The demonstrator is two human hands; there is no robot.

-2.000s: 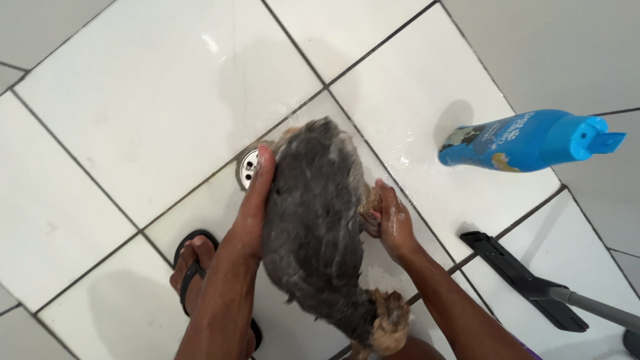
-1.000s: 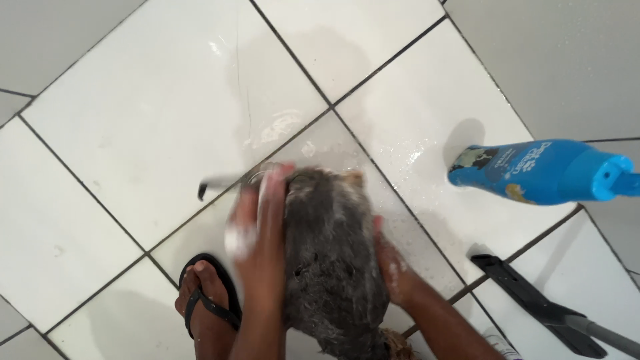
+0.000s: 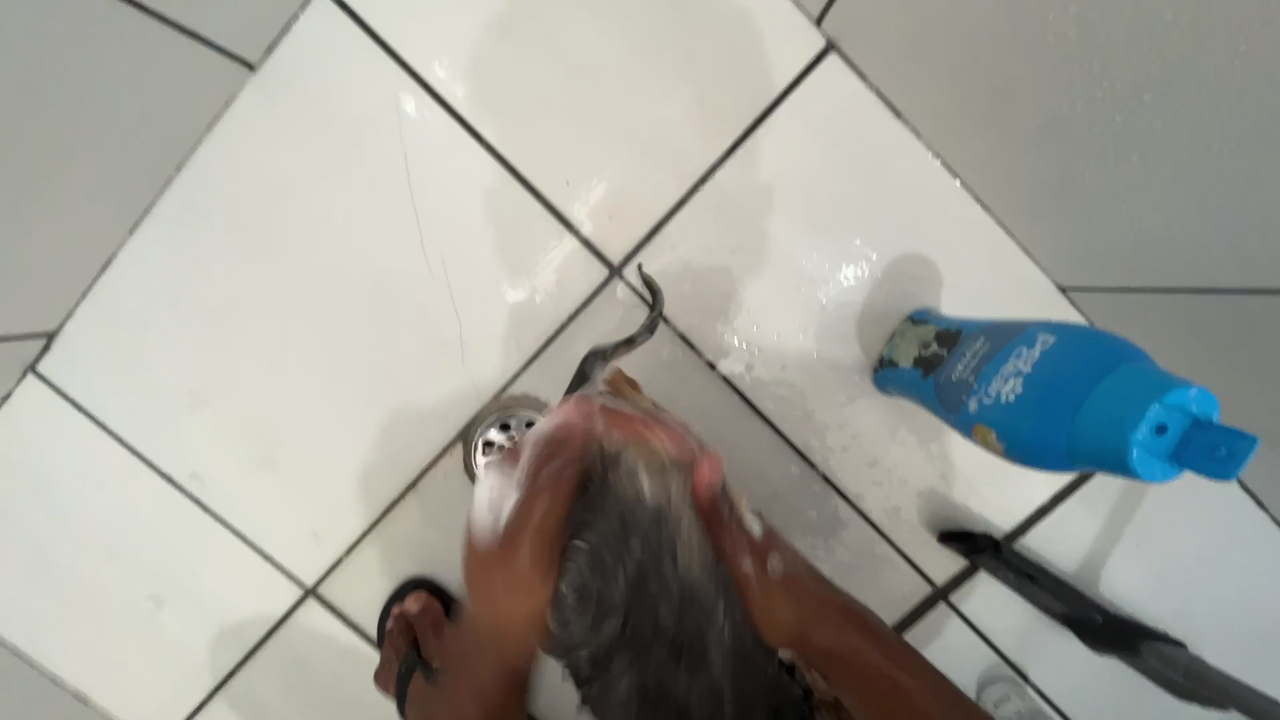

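Note:
A small wet dog with dark grey fur [image 3: 650,600] stands on the tiled floor at the bottom middle, its thin dark tail [image 3: 652,305] pointing away from me. My left hand [image 3: 535,480], blurred and lathered, lies against the left of its rump. On the right of the rump rests my right hand [image 3: 735,530], with foam on it. The fingers of both hands are partly blurred or hidden. A blue shampoo bottle [image 3: 1040,390] with its flip cap raised stands to the right. The dog's head is not visible.
A round metal floor drain [image 3: 505,435] is just left of my left hand. My foot in a black flip-flop [image 3: 410,650] is at the lower left. A black squeegee [image 3: 1090,610] with a grey handle lies at the lower right. The white tiles [image 3: 280,270] have wet patches.
Both hands have moved to the dog's rump; earlier they were along its sides. The tail now points forward, where one second ago it pointed left. The view has come closer.

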